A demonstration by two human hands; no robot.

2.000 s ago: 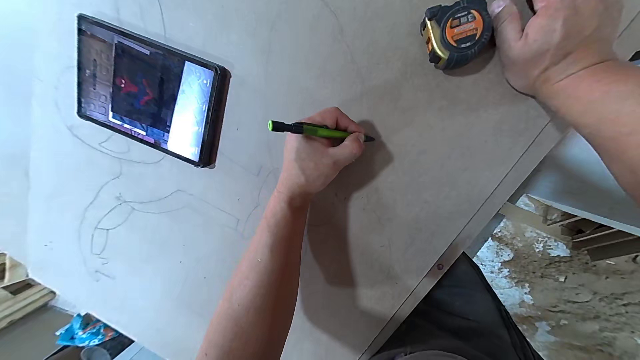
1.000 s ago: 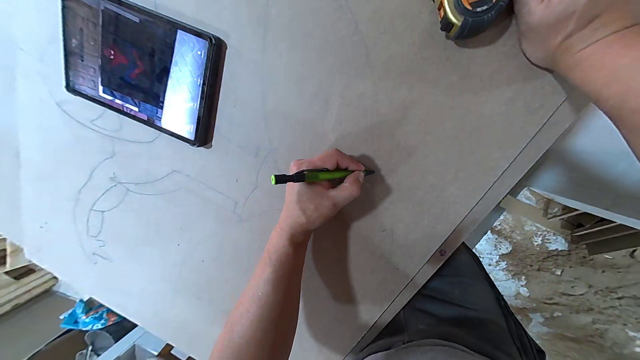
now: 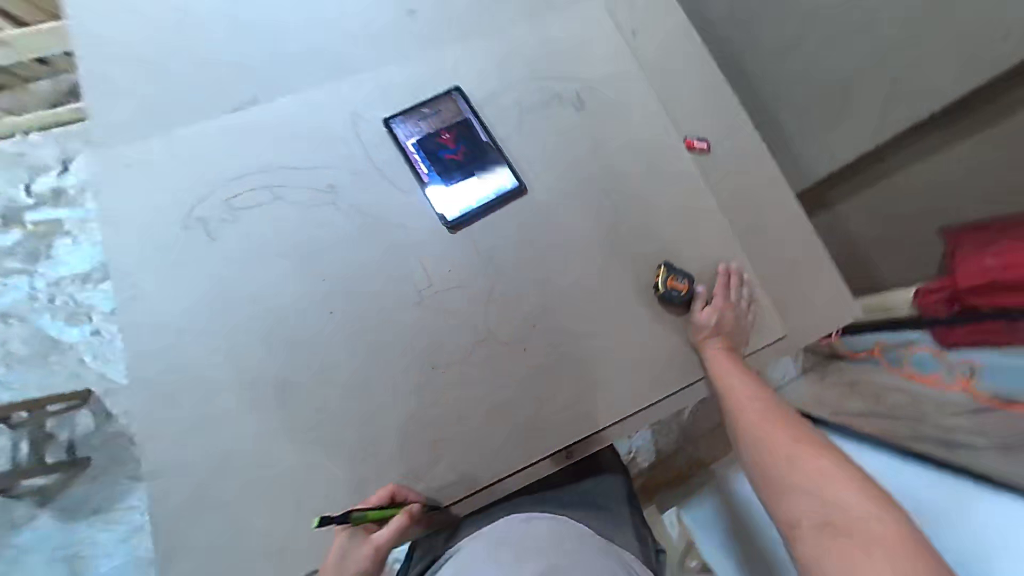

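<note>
My left hand is low in the view, beside the board's near edge, with a green and black mechanical pencil between its fingers. My right hand lies palm down near the right corner of a large pale board. Its thumb is at a black and orange tape measure. A tablet in a dark case lies on the board, its lit screen showing a red and blue figure on black. Faint pencil lines curve over the board on both sides of the tablet and below it.
A small red object rests near the board's right side. Red fabric and an orange cord are beyond the right corner. Wooden slats stand at the upper left, above a stained floor. My lap is against the near edge.
My left hand has moved from the middle of the board to its near edge, still with the pencil. My right hand remains beside the tape measure. The view has swung and widened a lot.
</note>
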